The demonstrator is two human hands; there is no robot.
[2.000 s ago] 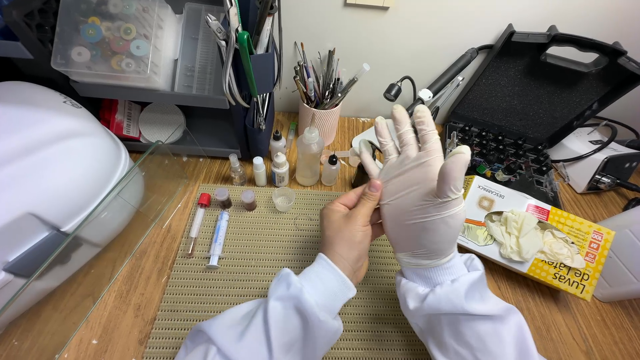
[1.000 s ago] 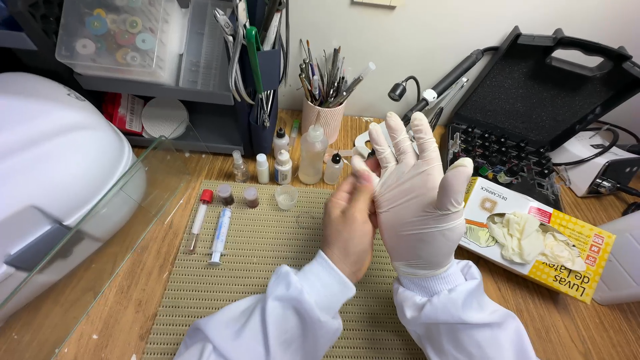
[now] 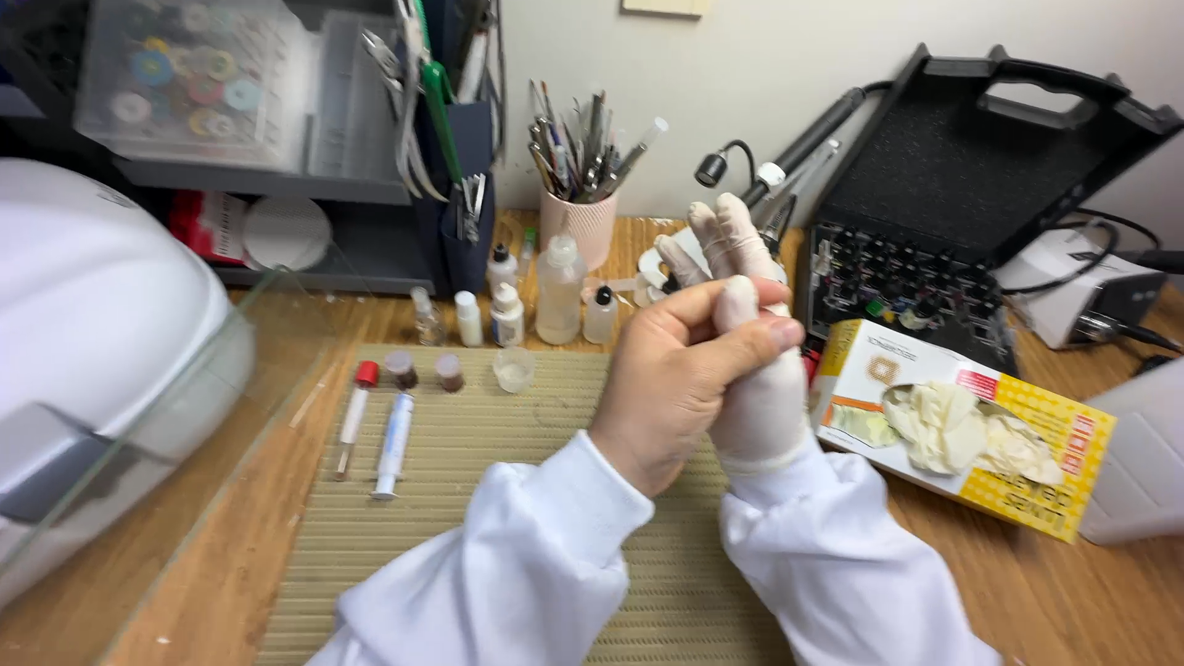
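Observation:
My left hand is bare and pinches a finger of the white latex glove between thumb and fingers. That glove covers my right hand, which is raised with its fingers apart and holds nothing. Both hands are above the ribbed beige mat. To the right lies a yellow and white glove box with bunched latex gloves at its opening. On the mat's left part are a red-capped tube, a syringe, two small dark vials and a clear cup.
Small bottles and a larger squeeze bottle line the mat's back edge. Behind them stands a pink cup of tools. An open black case is at back right. A white machine and glass pane occupy the left.
My right hand has turned from palm in view to a narrower side view. My left hand has moved from the glove's edge to grip one of its fingers.

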